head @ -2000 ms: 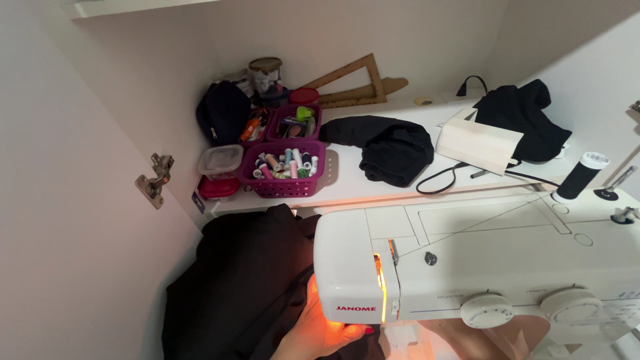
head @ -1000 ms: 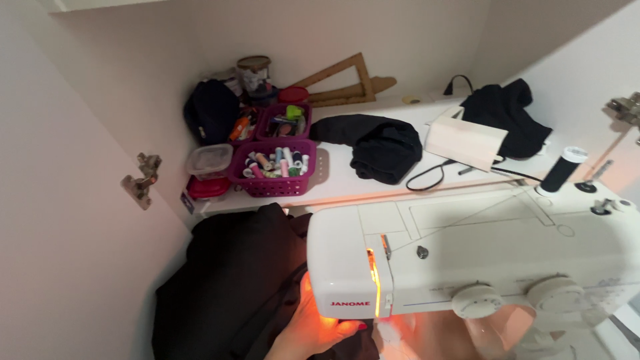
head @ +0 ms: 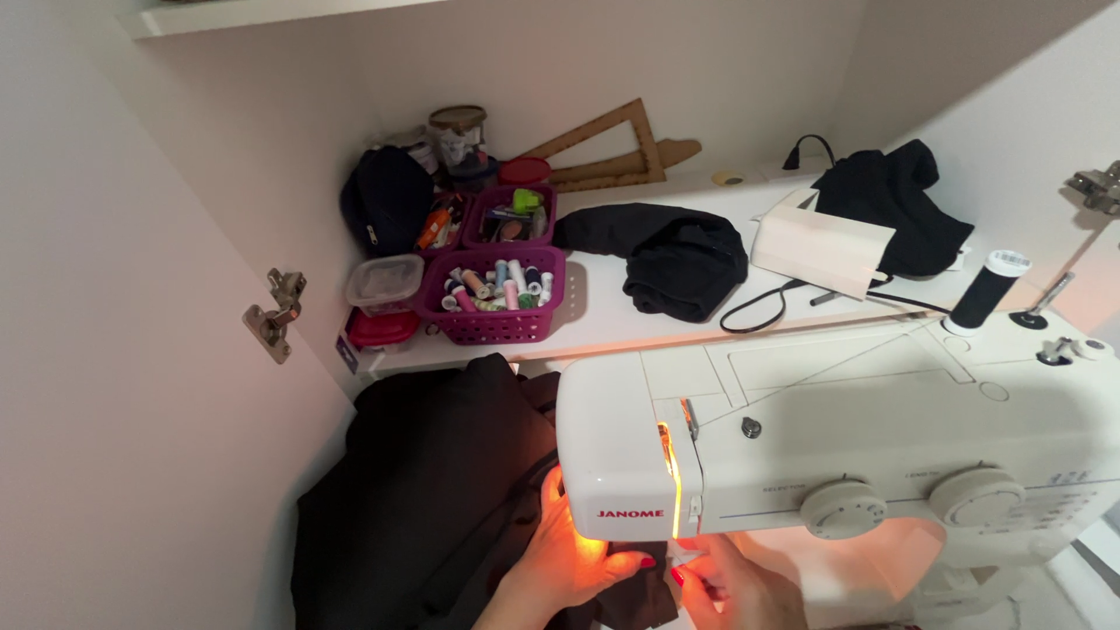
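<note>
A white Janome sewing machine (head: 831, 420) stands at the right, its lamp glowing orange below the head. My left hand (head: 569, 560) lies on black fabric (head: 420, 490) at the left of the machine head, thumb stretched right, part of the fingers hidden behind the head. Just right of it, my right hand (head: 735, 582) pinches a small whitish piece (head: 684, 553), perhaps fabric or a tag, below the head. The needle and presser foot are hidden. A spool of black thread (head: 984, 293) stands on top of the machine.
On the shelf behind are a purple basket (head: 494, 319) of thread spools, a smaller basket (head: 510, 219), folded black cloth (head: 687, 267), a cream card (head: 822, 245), a black cord (head: 757, 315) and wooden rulers (head: 652, 144). A hinge (head: 276, 315) juts from the left panel.
My right hand has come into clear view beneath the machine head, close to my left hand. My left hand stays at the fabric beside the head.
</note>
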